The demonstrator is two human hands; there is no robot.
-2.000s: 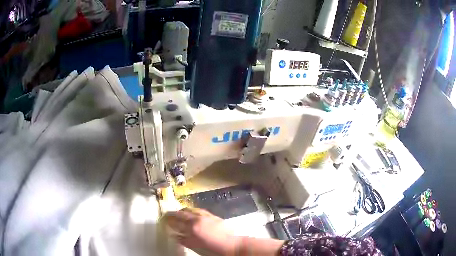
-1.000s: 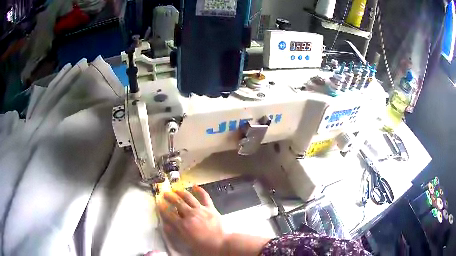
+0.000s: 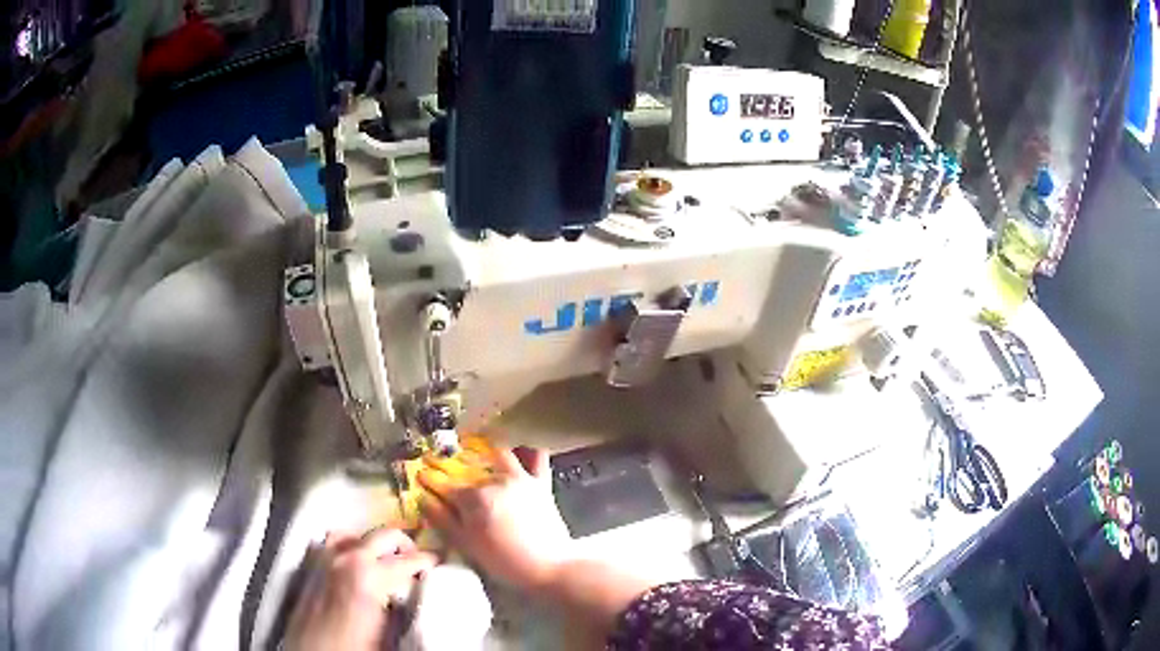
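Note:
The off-white fabric piece (image 3: 140, 420) lies heaped left of the white sewing machine (image 3: 560, 286) and runs under its left end. My right hand (image 3: 490, 509) lies flat on the fabric beside the yellow-lit presser foot area (image 3: 439, 452), fingers spread, pressing it down. My left hand (image 3: 350, 591) is at the bottom, left of my right hand, with its fingers bent at the fabric edge; whether it pinches the cloth is hard to tell. A pale, blurred rounded shape, perhaps folded fabric, sits between my hands. The needle is hidden.
Black-handled shears (image 3: 960, 464) lie on the right of the table. A clear accessory tray (image 3: 814, 560) is at the front edge. The control box (image 3: 747, 115) stands behind the machine head. A bottle with yellowish liquid (image 3: 1021, 242) is at the far right.
My left hand has come into view at the bottom. My right hand has moved slightly up and right beside the presser foot. The view has shifted a little since the earliest frame.

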